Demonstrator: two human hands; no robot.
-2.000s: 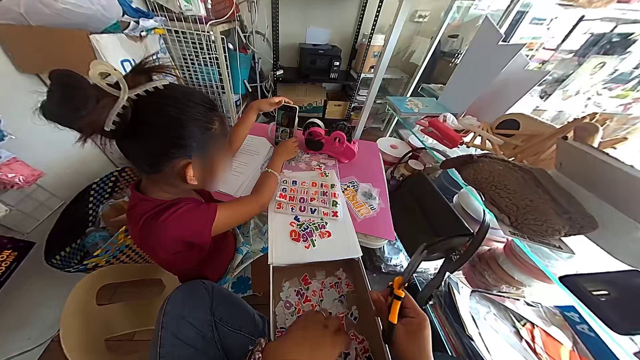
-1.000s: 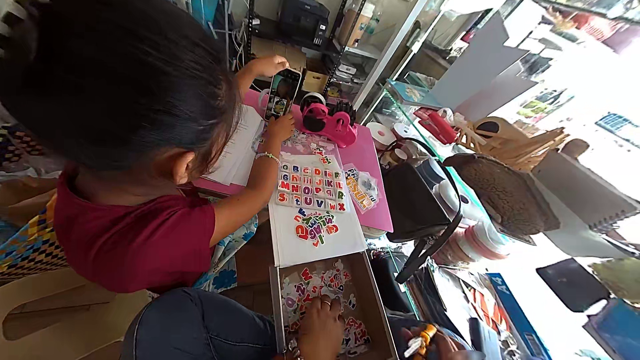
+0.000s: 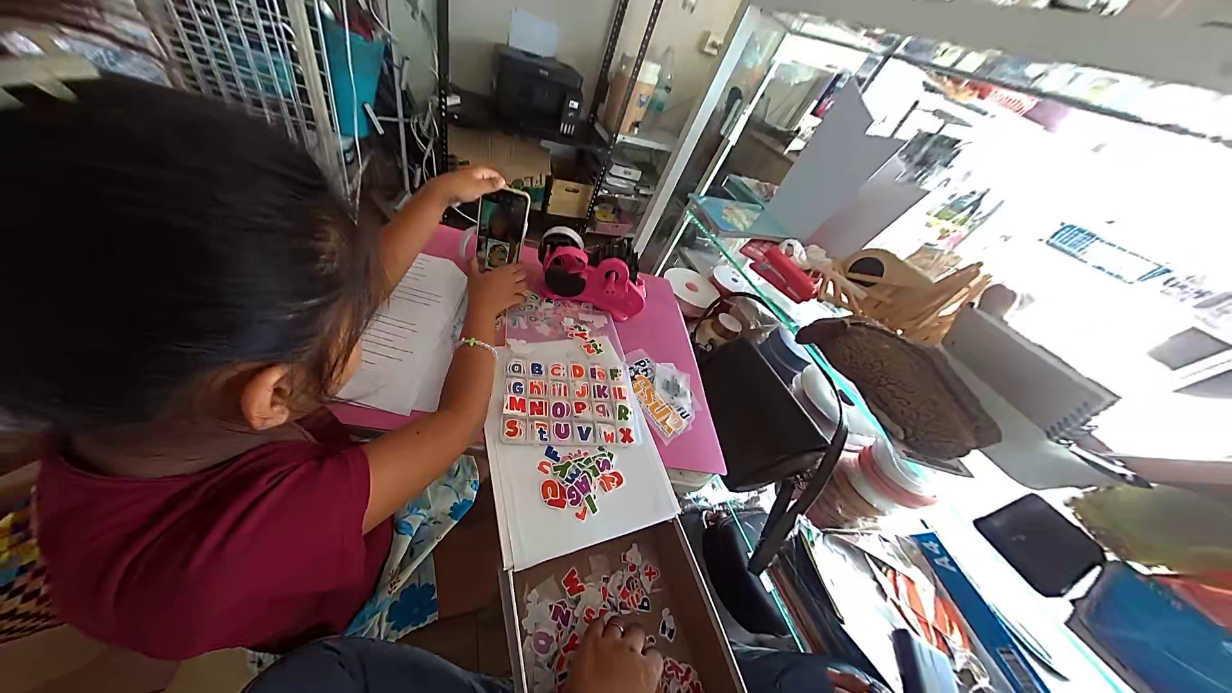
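My left hand point(image 3: 614, 659), with a ring on one finger, reaches into an open drawer point(image 3: 707, 602) and touches loose cut-out letters point(image 3: 568, 616); whether it grips any is hidden. Only some fingers of my right hand point(image 3: 847, 681) show at the bottom edge, right of the drawer, and what they hold is out of sight. Beyond the drawer, white paper point(image 3: 539, 539) carries a pile of coloured letters point(image 3: 577, 478) and a clear compartment tray of letters point(image 3: 568, 402). Packets with printed letters point(image 3: 662, 399) lie to the tray's right.
At the left sits a person in a maroon shirt point(image 3: 212, 558), holding a phone point(image 3: 502, 229) over the pink table point(image 3: 664, 322). A pink tape dispenser point(image 3: 616, 287) stands there. Printed sheets point(image 3: 409, 332), a black bag point(image 3: 760, 414) and a glass display counter point(image 3: 799, 337) with ribbon rolls flank it.
Two seconds ago my right hand held orange-handled scissors beside the drawer; now it has dropped mostly out of view. My left hand stays in the drawer. The view has shifted.
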